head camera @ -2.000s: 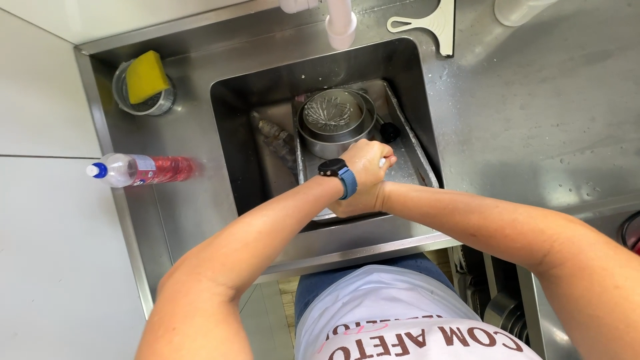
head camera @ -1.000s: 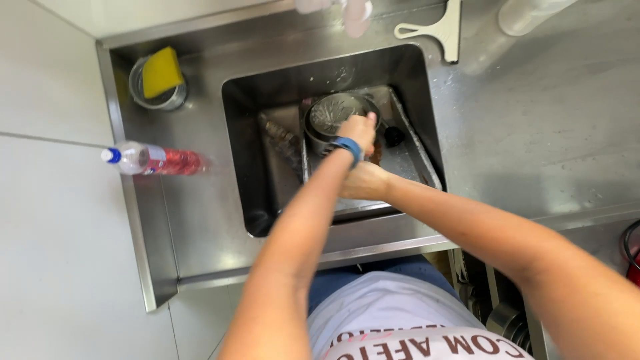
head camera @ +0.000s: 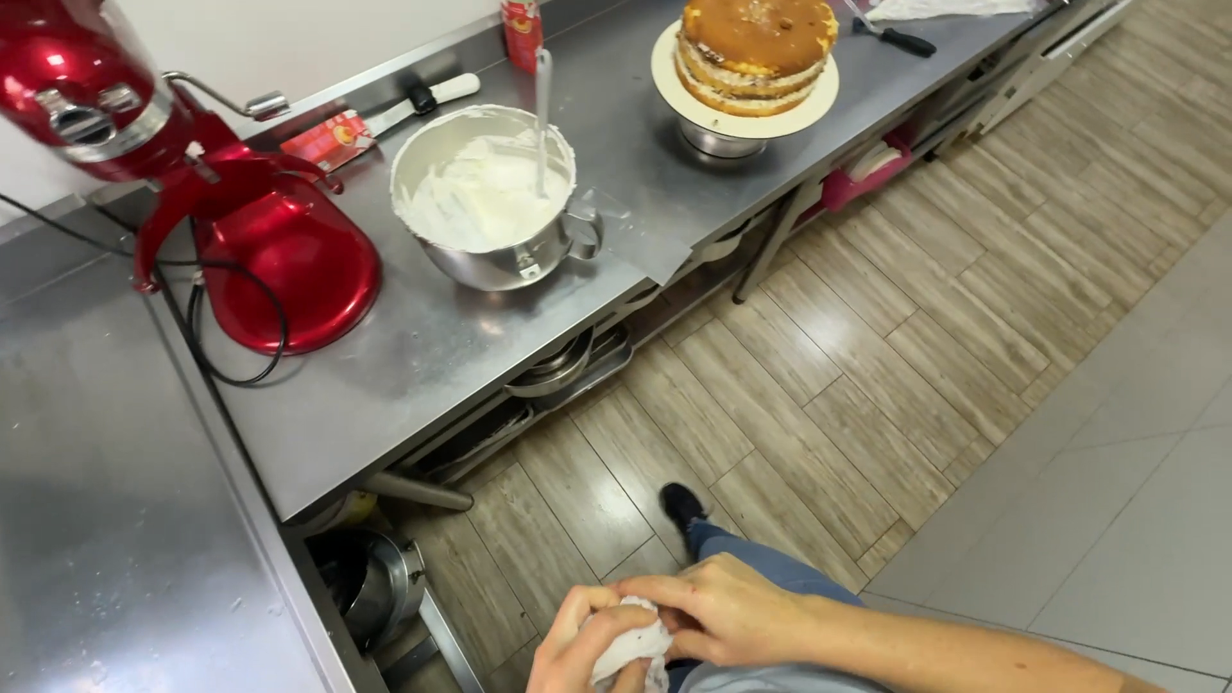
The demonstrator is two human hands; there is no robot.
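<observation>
Both hands are at the bottom centre of the view, close together in front of my body. My left hand [head camera: 584,643] has its fingers curled around a crumpled white cloth or paper towel [head camera: 635,647]. From the right, my right hand [head camera: 722,608] meets it, with its fingertips on the same white bundle. Part of the bundle is hidden by the fingers. On the worktop beyond stands a steel mixer bowl [head camera: 510,262] of white cream with a spatula [head camera: 543,120] in it. A layered cake [head camera: 757,58] with brown topping rests on a cake stand [head camera: 664,72].
A red stand mixer [head camera: 298,279] with a black cable stands on the steel worktop [head camera: 385,404]. Behind the bowl lie an offset spatula [head camera: 452,89] and a red packet [head camera: 332,141]. A red carton [head camera: 522,37] stands by the wall. Metal pans [head camera: 380,587] sit below the worktop.
The view has swung from the sink to the worktop with the mixer. My hands, earlier together over the sink, are now in front of my body with a white bundle between them.
</observation>
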